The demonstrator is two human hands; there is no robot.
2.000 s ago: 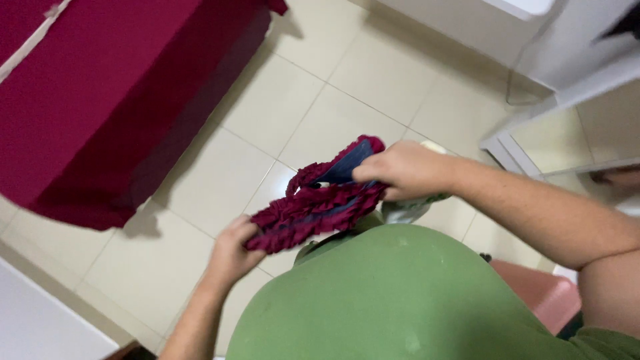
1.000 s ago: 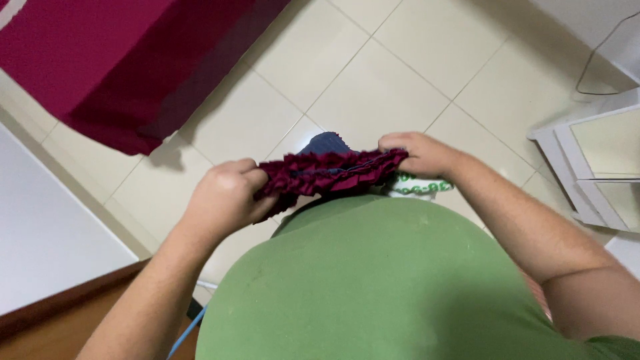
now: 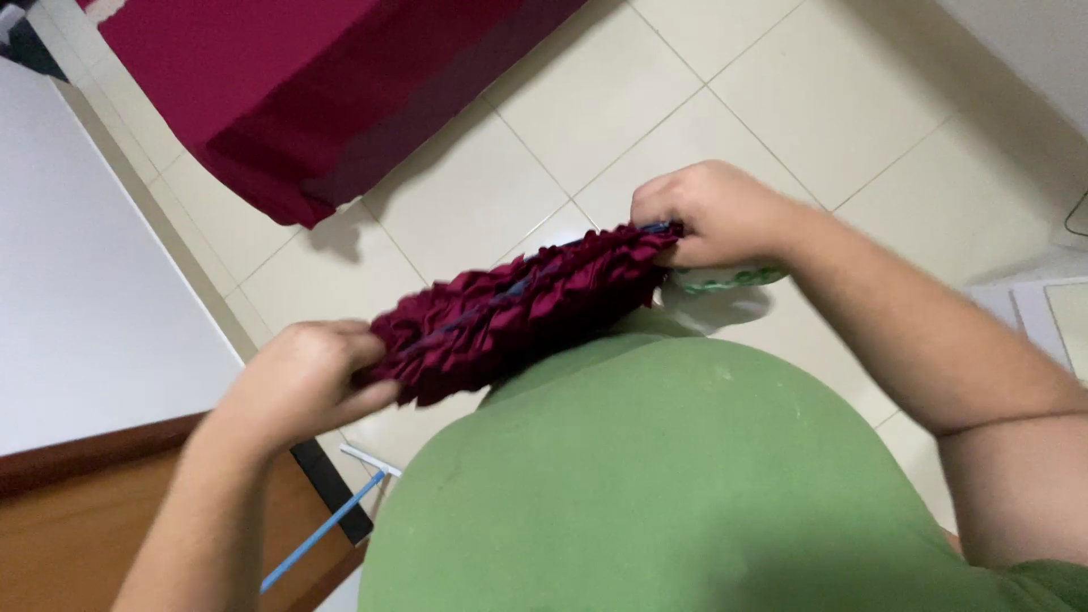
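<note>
A dark red ruffled fabric piece [image 3: 510, 314] with blue fabric showing along its middle is stretched between my two hands, in front of my green shirt. My left hand [image 3: 310, 374], slightly blurred, grips its left end. At its upper right end my right hand [image 3: 710, 212] is closed on the gathered edge. Below my right hand hangs a whitish, partly see-through bag [image 3: 718, 306] with green print; whether that hand also holds it cannot be told. The fabric's lower side is in shadow.
A bed or table with a dark red cover [image 3: 340, 93] stands at the upper left. A white surface [image 3: 102, 272] and brown wooden furniture [image 3: 110, 510] lie to the left, near a blue pole [image 3: 323, 531]. Pale furniture [image 3: 1020, 310] stands at the right, on the tiled floor [image 3: 629, 102].
Two seconds ago the ruffled fabric was bent into a loop with its blue side showing; now it is stretched out long. My hands have moved farther apart, both still on it.
</note>
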